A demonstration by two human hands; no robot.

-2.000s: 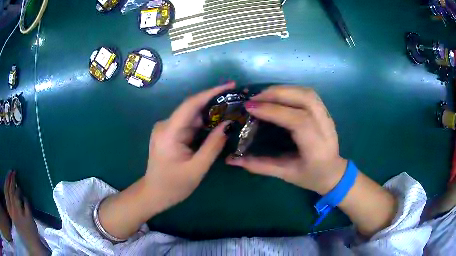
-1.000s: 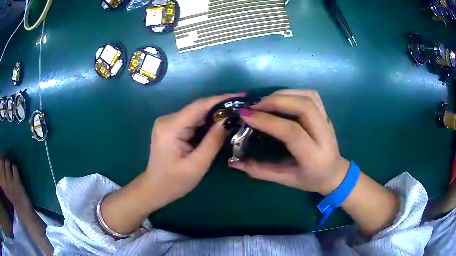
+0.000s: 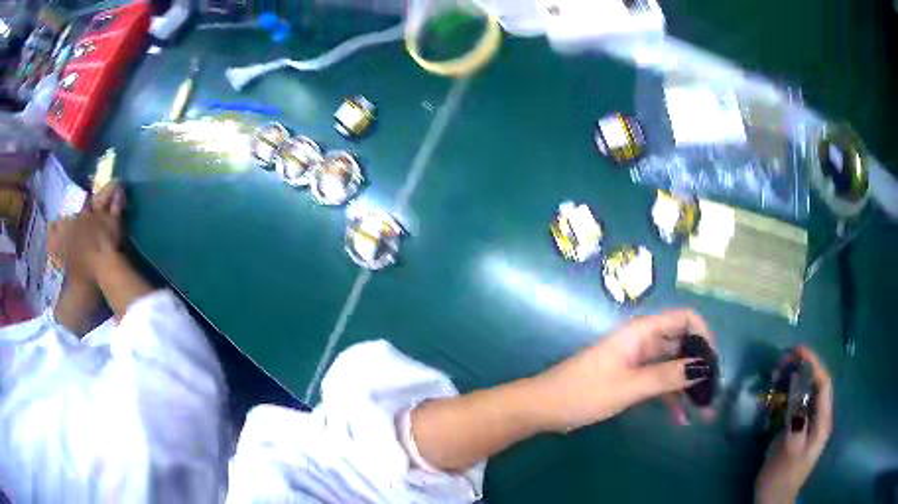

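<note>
My left hand [image 3: 615, 374] holds a dark round part [image 3: 700, 370], probably a back cover, on edge between thumb and fingers. My right hand [image 3: 800, 443], cut off low at the right, holds a second watch part [image 3: 788, 392] with a metallic rim and a yellow-brown patch. The two parts are apart. Blur hides their details and any link between them.
Open round modules [image 3: 628, 273] with white labels lie above my left hand, beside a striped sheet [image 3: 743, 258] and clear bag [image 3: 729, 162]. Silver-rimmed cases [image 3: 374, 236] lie mid-left. A yellow ring [image 3: 453, 44], red tray [image 3: 98, 74] and co-worker's hands [image 3: 89, 231] also show.
The view has swung left, bringing in the tray and more of the co-worker. My hands now show at the lower right, farther apart, with their parts separated.
</note>
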